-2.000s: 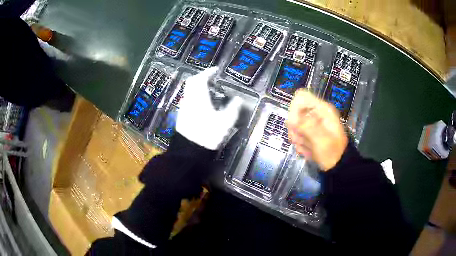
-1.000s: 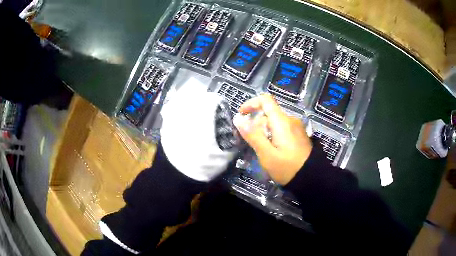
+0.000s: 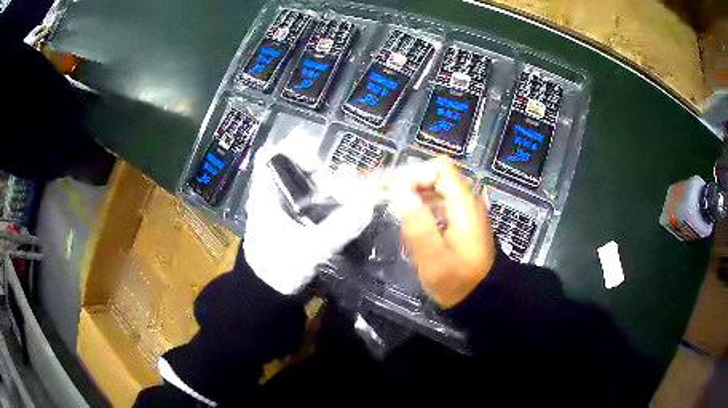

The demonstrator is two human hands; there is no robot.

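Note:
My left hand (image 3: 279,231), in a white glove, holds a black handheld device (image 3: 294,185) over the lower row of the tray, with a dark plain face showing. My bare right hand (image 3: 449,239) is close to its right, blurred, with fingertips and thumb together; whether they grip something thin I cannot tell. The clear blister tray (image 3: 576,135) lies under both hands. Its far row holds several black keypad devices (image 3: 453,119) with blue marks on their screens. The near row is partly hidden by my hands; another device (image 3: 215,163) shows at its left end.
A white bottle with an orange-red label (image 3: 688,209) stands at the right on the dark green bench (image 3: 631,159). A small white scrap (image 3: 611,264) lies nearer. An open brown carton (image 3: 152,279) is below the bench edge at left. A dark sleeve (image 3: 48,119) of another person reaches in at upper left.
Since two seconds ago, my left hand has lifted a device from the near row and turned it. My right hand has moved left beside it. The white scrap now lies fully in sight.

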